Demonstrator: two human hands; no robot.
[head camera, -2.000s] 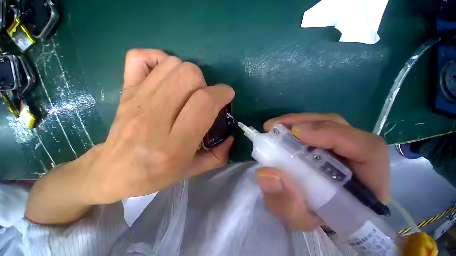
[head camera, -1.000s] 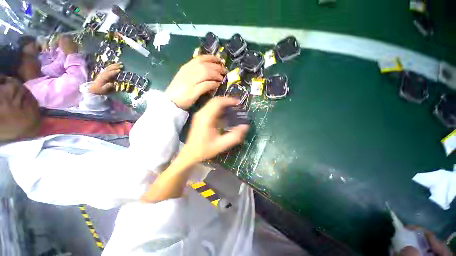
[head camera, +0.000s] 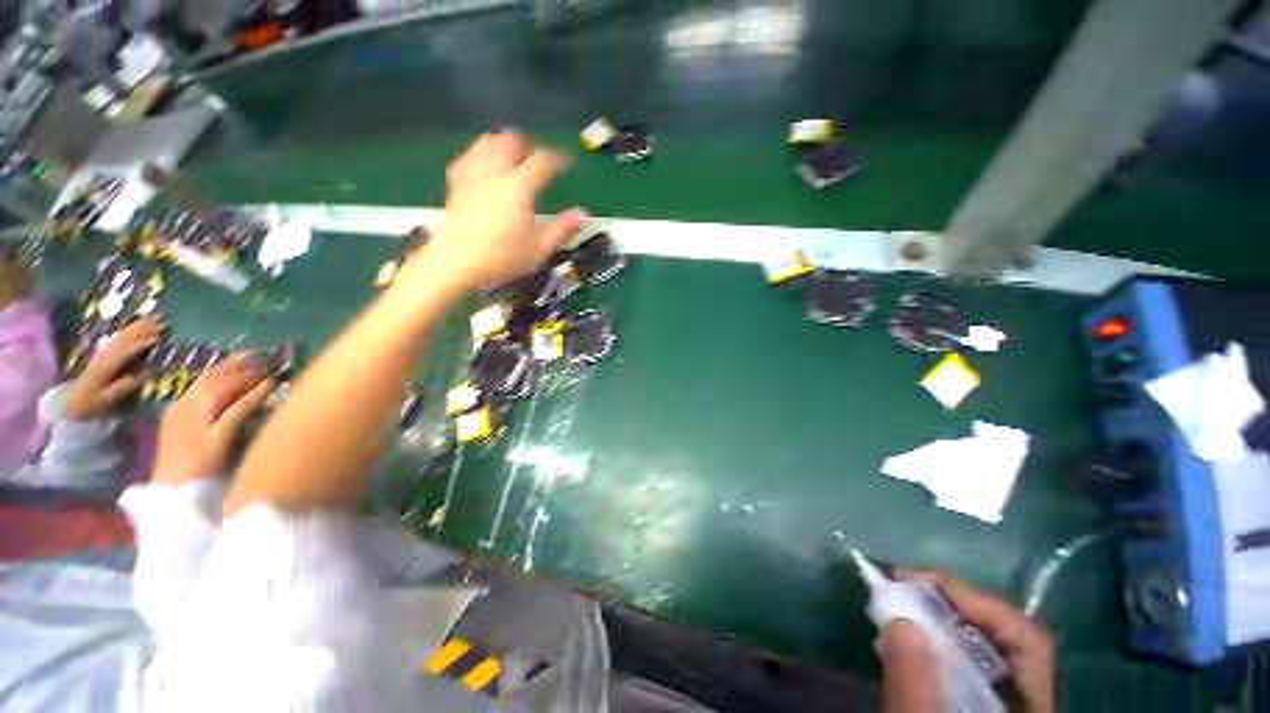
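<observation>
My left hand (head camera: 502, 209) is stretched out over the far edge of a cluster of black watch housings (head camera: 586, 337) near the pale rail. Its fingers are apart and I see nothing in them; the image is slightly blurred. Yellow-and-silver batteries (head camera: 547, 340) lie by the housings. My right hand (head camera: 1024, 641), cut off by the bottom edge, grips the white dispensing syringe (head camera: 926, 634). The syringe's thin needle points up and left, above the green bench and touching no housing.
A blue dispenser box (head camera: 1177, 488) with papers stands at the right. White wiping paper (head camera: 968, 471) lies left of it. A pale rail (head camera: 696, 240) crosses the bench, with a slanted post (head camera: 1072, 139). Loose housings lie beyond the rail. Another person's hand (head camera: 209, 418) is at the left, beside more units.
My left hand, which held a housing close to the needle, has moved away left and forward and no longer shows it. The view has swung left and upward. My right hand still holds the syringe.
</observation>
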